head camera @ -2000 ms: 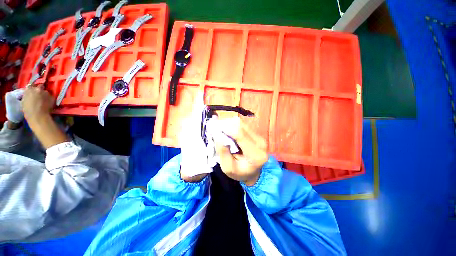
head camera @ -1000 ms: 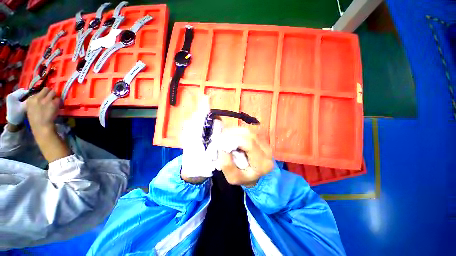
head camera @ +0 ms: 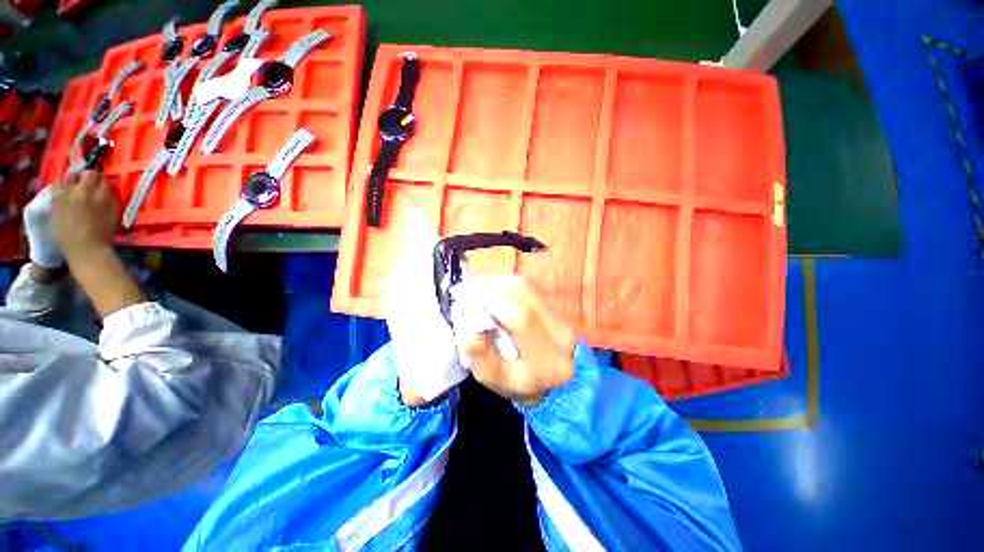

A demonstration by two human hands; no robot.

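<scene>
My left hand (head camera: pixel 419 318), in a white work glove, holds a black-strap wristwatch (head camera: pixel 448 262) on edge. Its black strap (head camera: pixel 496 239) sticks out to the right above my right hand. My bare right hand (head camera: pixel 520 336) pinches a small white wiping cloth (head camera: pixel 500 342) against the watch; the fingertips and much of the watch are hidden or overexposed. Both hands are over the lower left of an orange-red watch tray (head camera: pixel 637 202). Another black-strap wristwatch (head camera: pixel 395 124) with a small yellow mark lies in the tray's upper left pocket, its strap crossing the divider.
A neighbouring orange-red tray (head camera: pixel 324 140) at left holds several grey-strap wristwatches (head camera: pixel 261 189), one overhanging its near edge. Another person's bare and gloved hands (head camera: pixel 84 216) work there. A stacked tray (head camera: pixel 701 377) shows beneath mine. A pale metal post (head camera: pixel 771 32) stands behind.
My hands and the held watch have shifted slightly left, and the strap has tilted a little. The other person's hands have moved slightly, and the dark strap there is less visible.
</scene>
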